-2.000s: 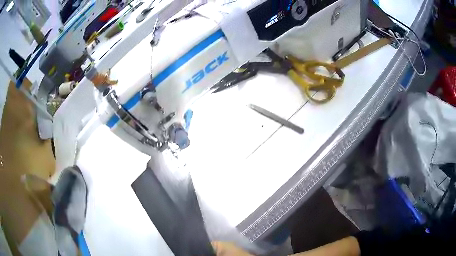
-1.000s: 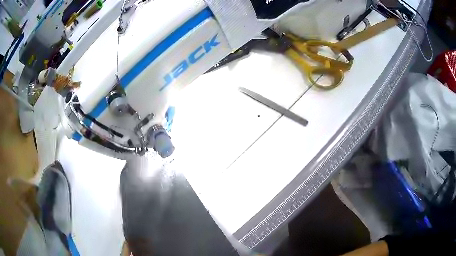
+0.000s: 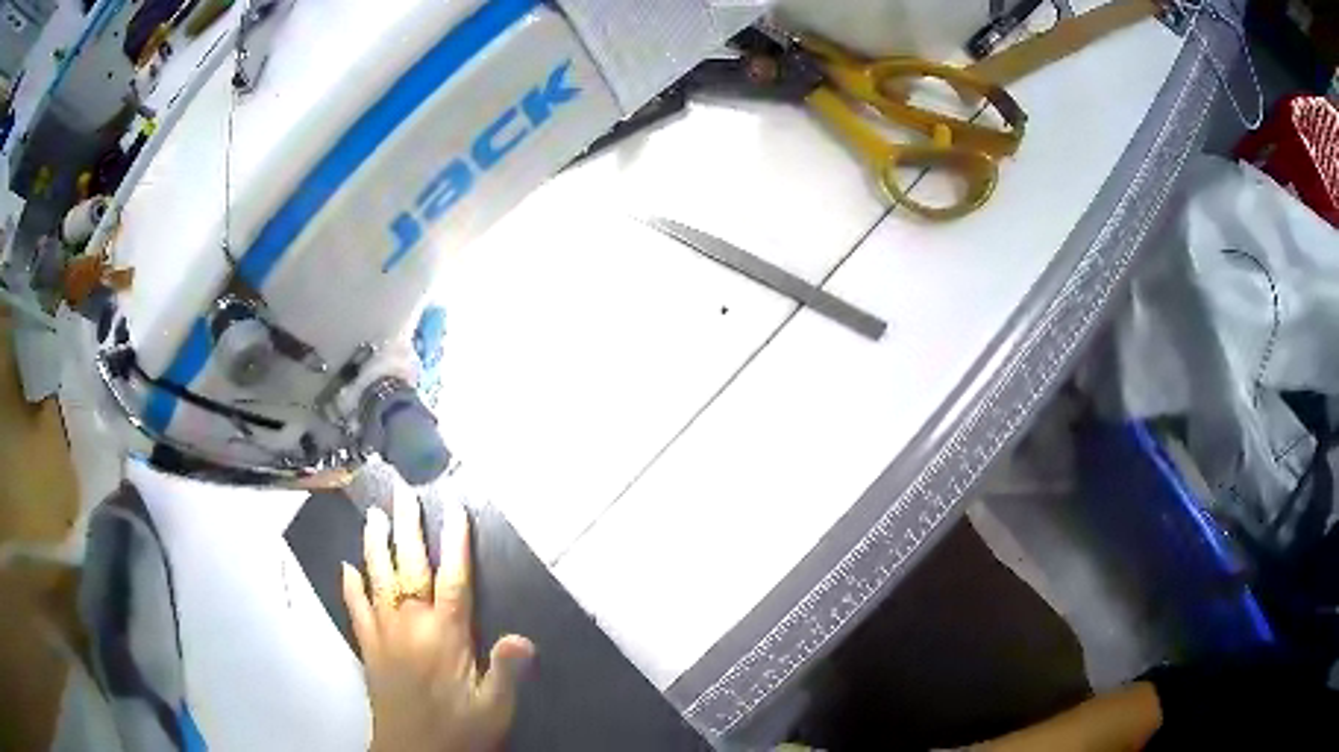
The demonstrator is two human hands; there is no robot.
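A dark grey fabric piece lies flat on the sewing machine bed, its upper end by the presser foot. My left hand lies palm down on it, fingers slightly apart and pointing at the needle area, a ring on one finger. The needle and foot are hidden by glare and the grey cylinder. The white sewing machine head has a blue stripe and JACK lettering. My right forearm shows at the bottom edge; the right hand is cut off below the picture.
Yellow-handled shears and a slim grey pointed tool lie on the bed. A brown-yellow strip is beside the shears. A measuring tape follows the table's front edge. Grey curved cloth is at left, a white bag at right.
My left hand has come into view onto the fabric. My right hand, partly visible at the bottom earlier, is out of view. The view has shifted, with the machine head farther left.
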